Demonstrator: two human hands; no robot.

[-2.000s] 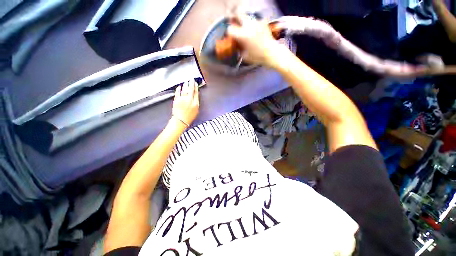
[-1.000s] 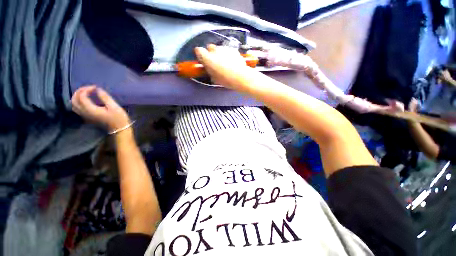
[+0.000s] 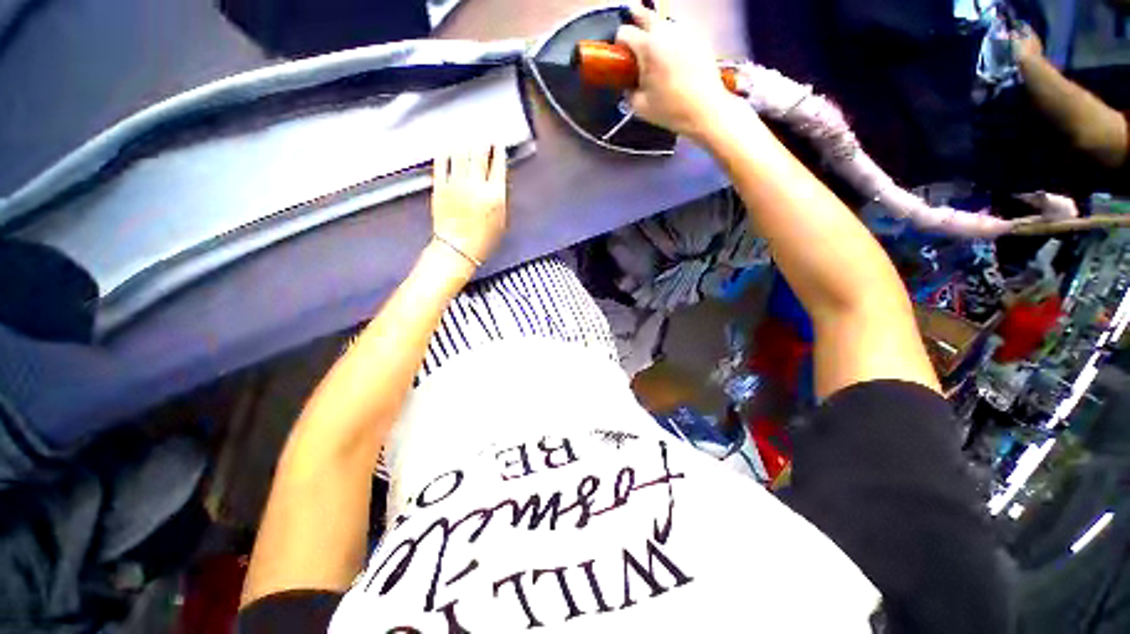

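Observation:
A long light grey garment piece (image 3: 297, 173) with dark bands lies across the pressing table. Its dark rounded end section (image 3: 47, 291) is at the left. My left hand (image 3: 470, 204) lies flat, palm down, on the near long edge close to the piece's right end, fingers pointing away from me. My right hand (image 3: 669, 74) grips the orange handle (image 3: 605, 65) of the steam iron (image 3: 582, 105). The iron's tip is at the piece's right end; most of its plate is over the table cloth. A pale pink hose (image 3: 843, 149) runs from it to the right.
The lilac pressing table (image 3: 236, 341) slopes down to the left. Another dark piece (image 3: 316, 25) lies at its far side. Dark cloth (image 3: 112, 495) heaps lie below left, and light cloth (image 3: 682, 266) below the near edge. Another person's arm (image 3: 1076, 105) shows at the upper right.
The iron has moved from on top of the piece to its right end. My left hand has come from off the table's left side onto the piece's near edge. The view has turned.

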